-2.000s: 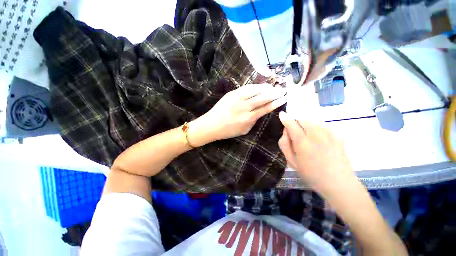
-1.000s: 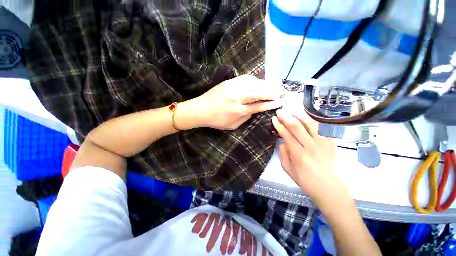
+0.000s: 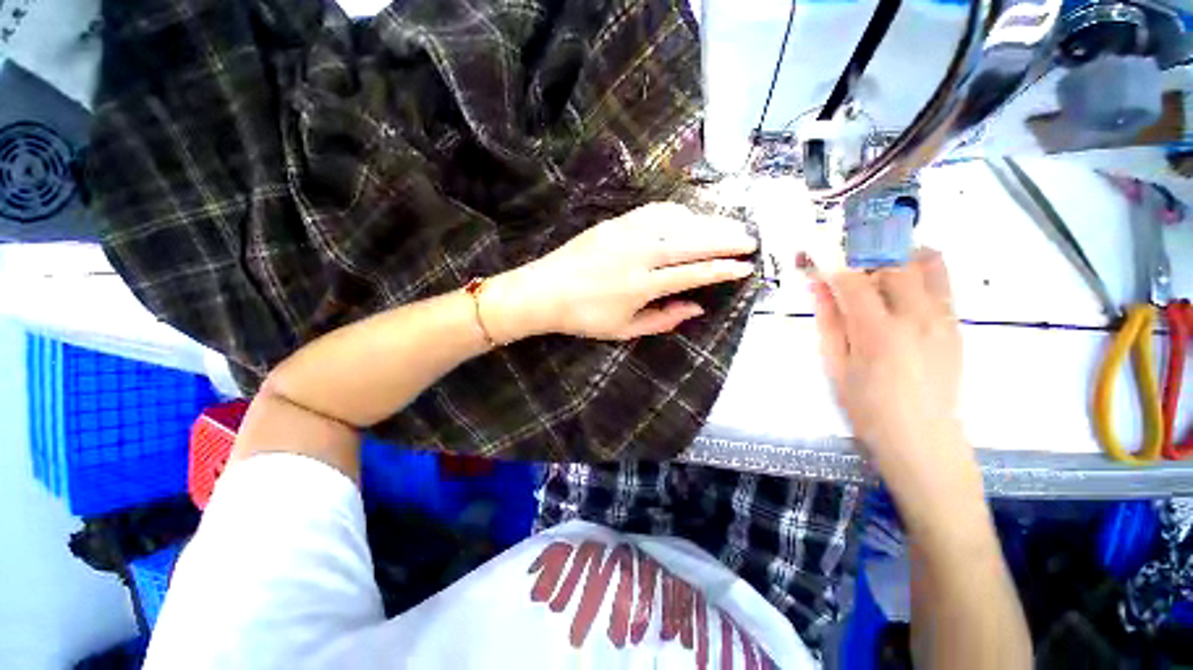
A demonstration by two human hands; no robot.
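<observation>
The dark brown plaid garment (image 3: 393,223) lies bunched on the white table, left of the needle area. My left hand (image 3: 641,275) lies flat on its right edge, fingertips just below the presser foot area (image 3: 785,157). My right hand (image 3: 896,340) is off the cloth, to the right, with its fingers partly spread by the grey knurled cylinder (image 3: 881,229). Whether its fingertips touch or hold something there cannot be made out. The shiny curved metal guard (image 3: 962,98) hides part of the machine.
Yellow-handled snips (image 3: 1128,386) and a red handle (image 3: 1177,380) lie at the far right, with slim grey tweezers (image 3: 1057,233) beside them. A grey vented box (image 3: 37,164) stands at left. Blue (image 3: 124,425) and red (image 3: 213,452) baskets are below left. Checked cloth (image 3: 772,524) covers the lap.
My right hand has moved right, away from the cloth edge and my left hand, to the grey cylinder. My left hand stays on the garment. The camera view has shifted.
</observation>
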